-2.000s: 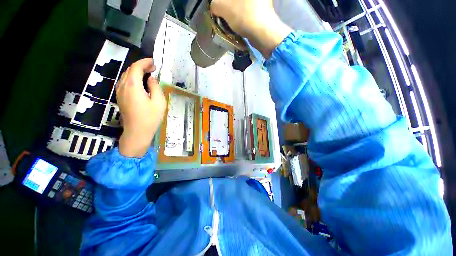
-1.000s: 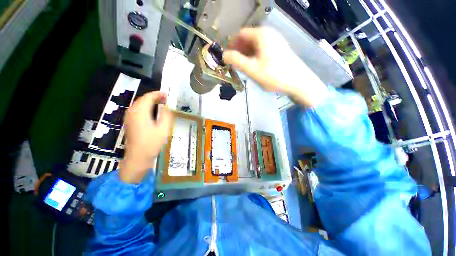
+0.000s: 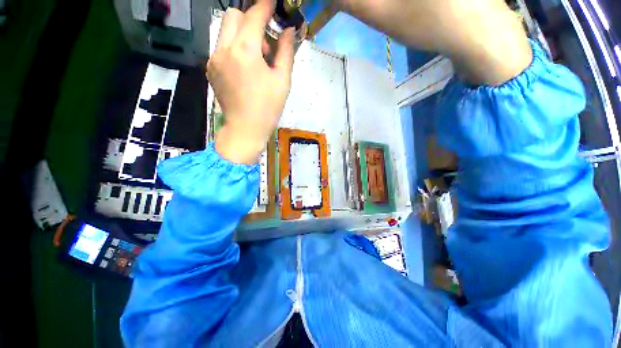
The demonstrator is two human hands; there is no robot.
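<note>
My left hand [image 3: 248, 81] is raised at the top centre, its thumb and fingers around a dark fitting with a silvery rim [image 3: 284, 22] at the dispensing head. The brass-coloured bracket [image 3: 319, 17] shows beside it; the fat cylinder is not visible. My right hand [image 3: 436, 24] reaches in at the top edge; its fingers are cut off. Below, a phone frame [image 3: 305, 173] with a black rim lies in the orange-brown fixture base [image 3: 286, 194]. The pale green cover [image 3: 262, 221] lies open to its left, mostly hidden by my left arm.
A second green fixture [image 3: 383, 204] stands on the white table [image 3: 368, 88] to the right. A red button [image 3: 392, 222] is at the front edge. The lit teach pendant [image 3: 102, 248] and slotted plates [image 3: 133, 200] lie left. A frame tray [image 3: 391, 251] is low right.
My left hand has moved up and right from above the open cover to the fitting. My right hand has moved up and right, partly out of the picture. The cylinder has left view.
</note>
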